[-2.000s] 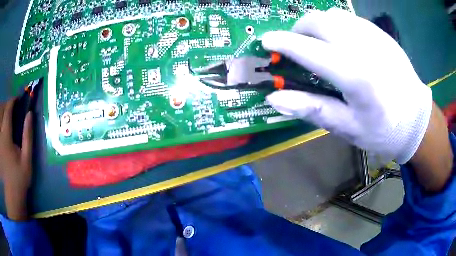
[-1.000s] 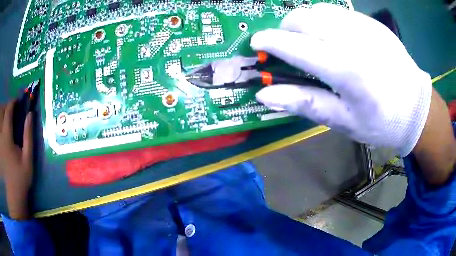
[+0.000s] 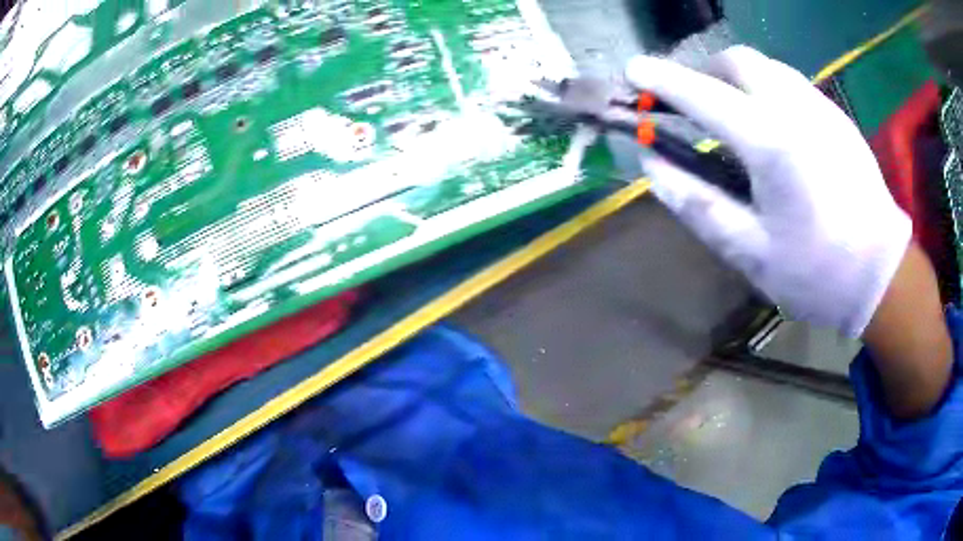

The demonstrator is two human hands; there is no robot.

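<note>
A large green circuit board [image 3: 243,180] lies on a red pad [image 3: 227,365], which shows below its front edge. My right hand [image 3: 781,180], in a white glove, holds cutters [image 3: 602,104] with black handles and orange bands. Their blurred silver jaws point left over the board's right end. Whether the jaws touch the board cannot be told. My left hand [image 3: 19,518] is bare, dark and cut off at the lower left corner; what it holds cannot be seen.
Yellow edging [image 3: 465,294] runs along the front of the green-matted bench [image 3: 813,42]. A dark object [image 3: 684,19] stands at the top, behind the glove. Another red pad [image 3: 906,143] lies at the right. Grey floor and a metal frame show below.
The view has swung right, and the board appears further left and tilted. The cutters have moved from the middle of the board to its right end. My left hand has nearly left the picture.
</note>
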